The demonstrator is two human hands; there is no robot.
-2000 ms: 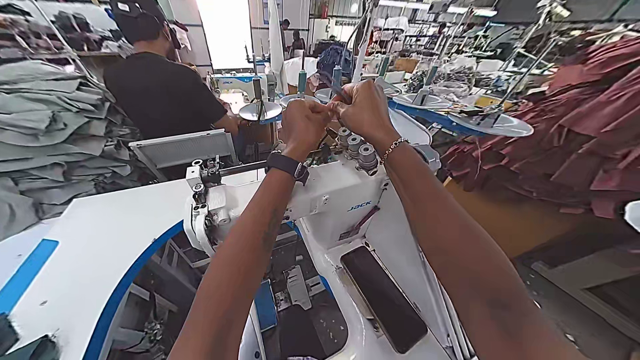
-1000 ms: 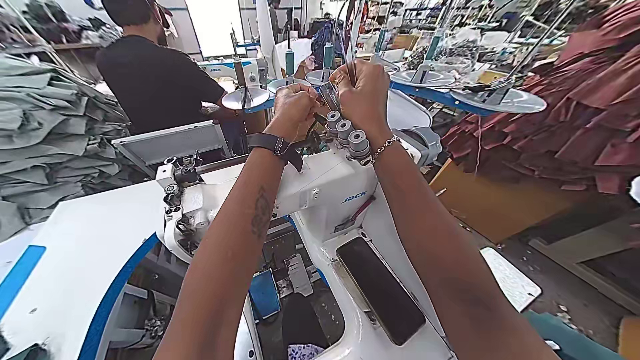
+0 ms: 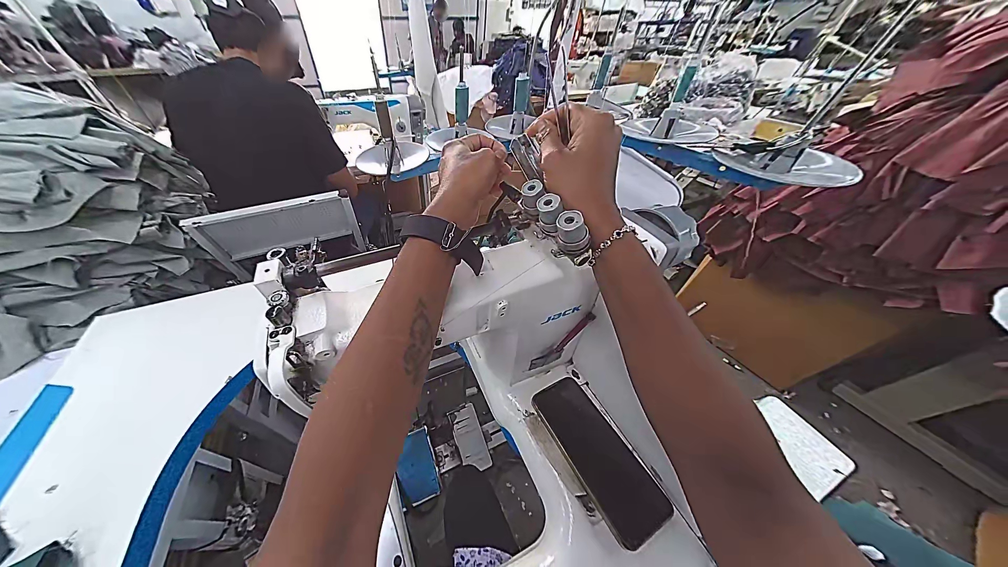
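Note:
Both my hands are raised over the rear of a white Jack sewing machine (image 3: 520,315), beside its row of grey thread tension knobs (image 3: 549,209). My left hand (image 3: 471,175) has its fingertips pinched together; any thread between them is too fine to make out. Close on its right, my right hand (image 3: 579,153) grips a slim metal tool (image 3: 526,157), perhaps tweezers or snips, whose kind I cannot tell. Thread stands with thread cones lie just behind the hands. A dark smartphone (image 3: 602,461) rests on the machine's bed below my right forearm.
A person in a black shirt (image 3: 252,134) sits at the back left, near another sewing machine (image 3: 370,118). Grey fabric pieces (image 3: 71,220) are piled at the left, maroon ones (image 3: 898,173) at the right. Round thread-stand plates (image 3: 787,164) stand behind the machine.
My hands stay close together above the tension knobs. Between my fingers the metal tool now shows more plainly than two seconds ago. The view has shifted slightly.

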